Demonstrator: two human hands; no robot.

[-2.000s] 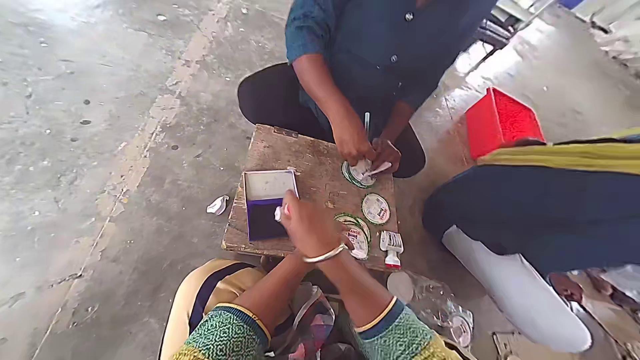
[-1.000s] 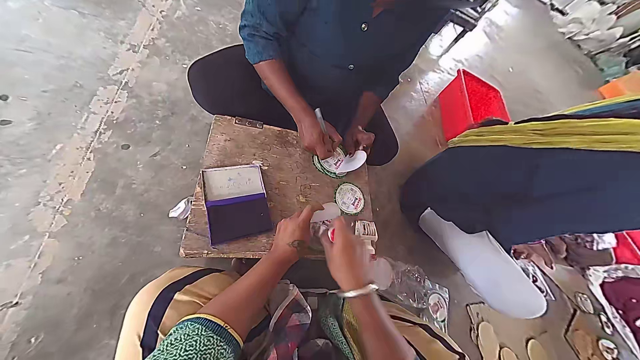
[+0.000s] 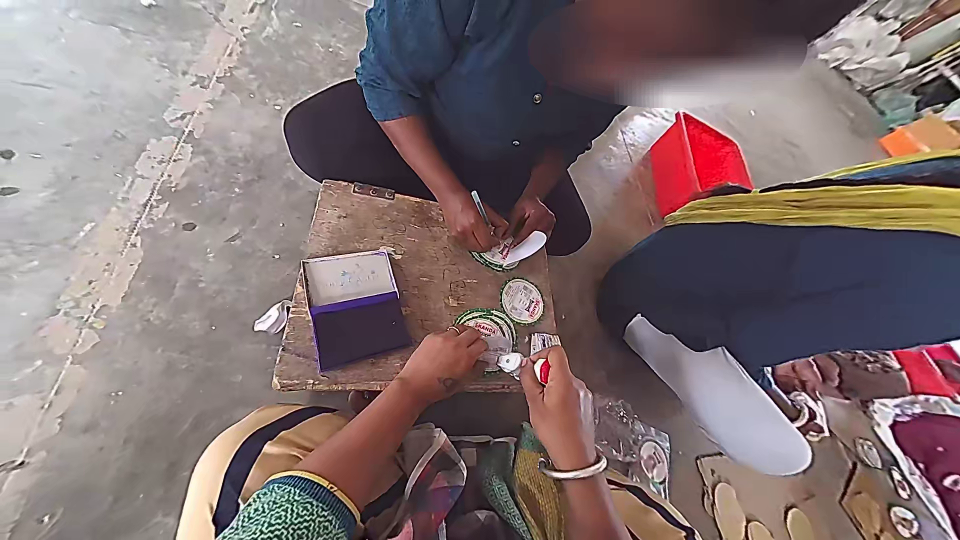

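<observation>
My left hand (image 3: 444, 360) rests at the near edge of the wooden board (image 3: 427, 277), its fingers on a small pale piece lying over the stacked round labels (image 3: 486, 324). Between my hands is a small white part (image 3: 510, 363), whose exact kind I cannot tell. My right hand (image 3: 556, 397) is closed around a small white bottle with a red part (image 3: 541, 369). Just behind it lies another small item bearing print (image 3: 544, 343). A single round label (image 3: 522, 301) is farther back. The open purple box (image 3: 356, 311) stands left of my hands.
Opposite, a person's hands (image 3: 499, 225) hold a pen and a white curved piece over another round label. A red bin (image 3: 697, 161) is at the back right. Another person's leg (image 3: 780, 292) reaches in from the right. A crumpled white scrap (image 3: 272, 317) lies on the floor left of the board.
My left hand has come down onto the stacked labels with the pale piece. My hands were over the box two seconds ago and are now to its right.
</observation>
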